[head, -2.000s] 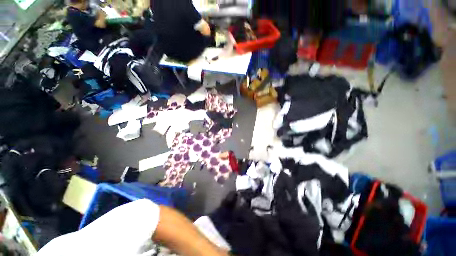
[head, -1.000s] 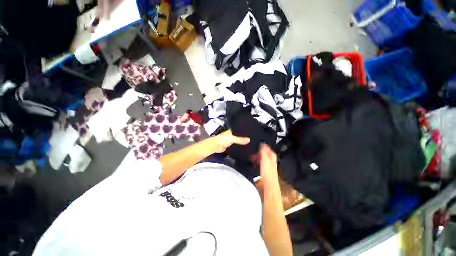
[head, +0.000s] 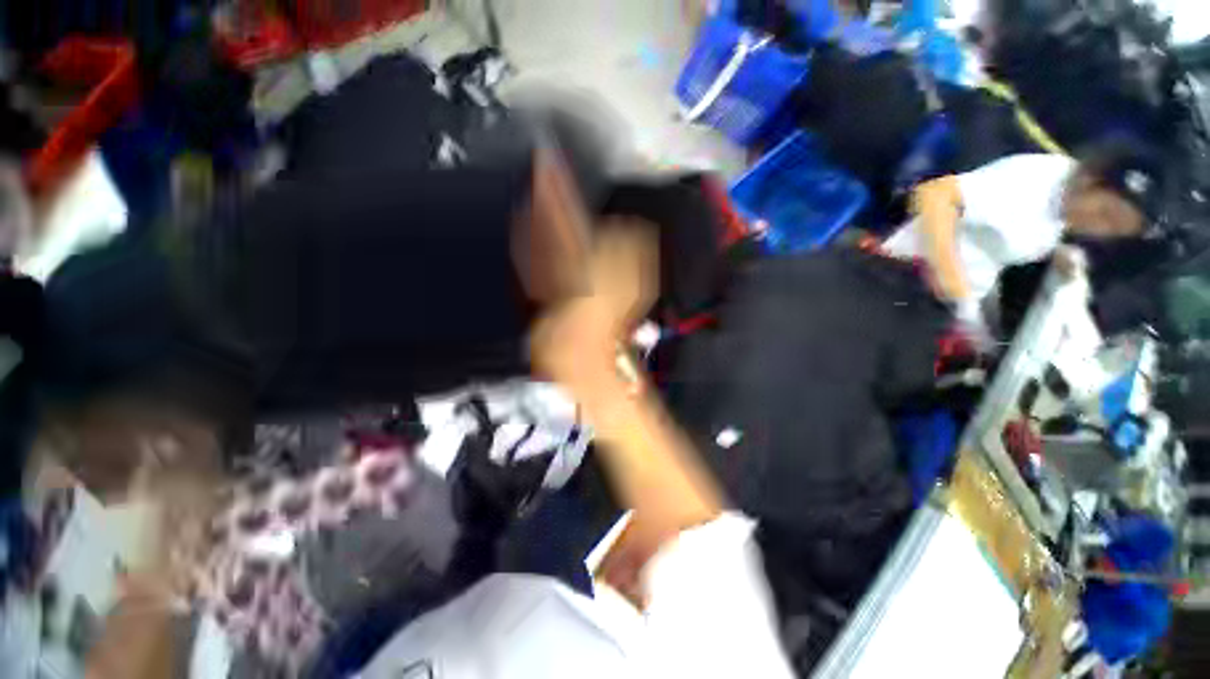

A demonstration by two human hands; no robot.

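A black garment (head: 378, 285) is held up in front of me, spread wide between my two hands and blurred by motion. My right hand (head: 597, 305) grips its right end, fingers raised. My left hand (head: 126, 451) is low at the left, strongly blurred, at the lower left end of the cloth; it appears to hold the cloth there. The garment hides much of the floor and the heap behind it.
A large black garment heap (head: 809, 385) lies to the right, with blue crates (head: 803, 192) beyond. A person (head: 1015, 212) sits past a white table (head: 929, 617). Dotted fabric (head: 312, 511) lies on the floor; black-and-white cloth (head: 511, 418) shows below the garment.
My hands were close together on black cloth near my lap; they have risen and moved far apart, spreading the garment. The view has swung right, bringing the person and white table into view.
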